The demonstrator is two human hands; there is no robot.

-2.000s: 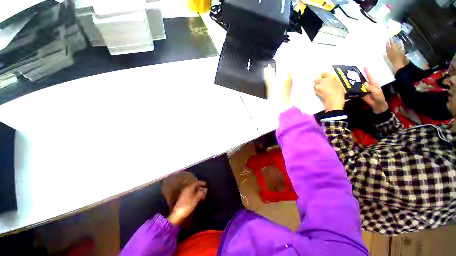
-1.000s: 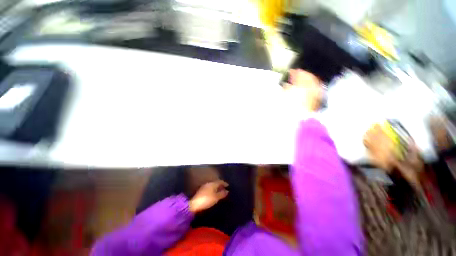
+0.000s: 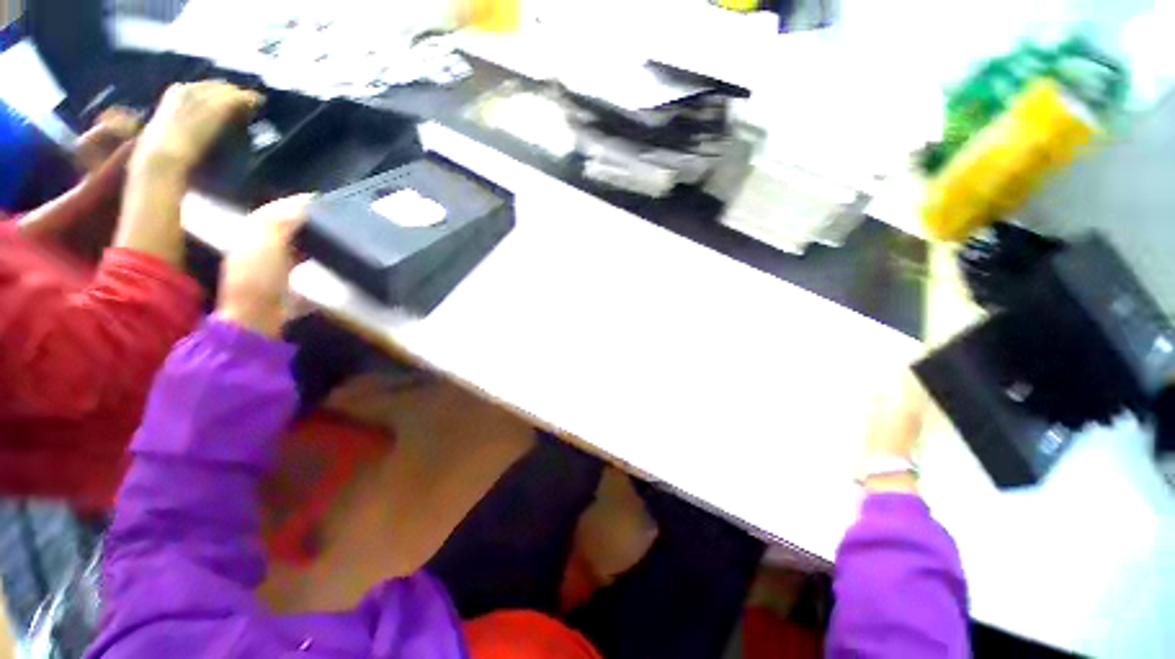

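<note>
An open black box base (image 3: 438, 264) with a white device (image 3: 409, 207) showing in its middle lies at the left on the white tabletop. My left hand (image 3: 262, 264) is at its left edge, fingers on the box's corner. My right hand (image 3: 893, 418) rests low over the tabletop at the right, washed out by glare, so its fingers are hard to tell. Packed black boxes (image 3: 999, 399) with white print lie just right of it.
A neighbour in red sleeves (image 3: 97, 354) works at the left with black boxes (image 3: 309, 142). Stacked card sheets (image 3: 792, 193) stand on the far black strip. A yellow roll (image 3: 1012, 161) and green items (image 3: 1037, 77) are at the far right.
The view has swung left. My left hand has moved from over my lap to the open box. My right hand stays at the right, near the packed boxes.
</note>
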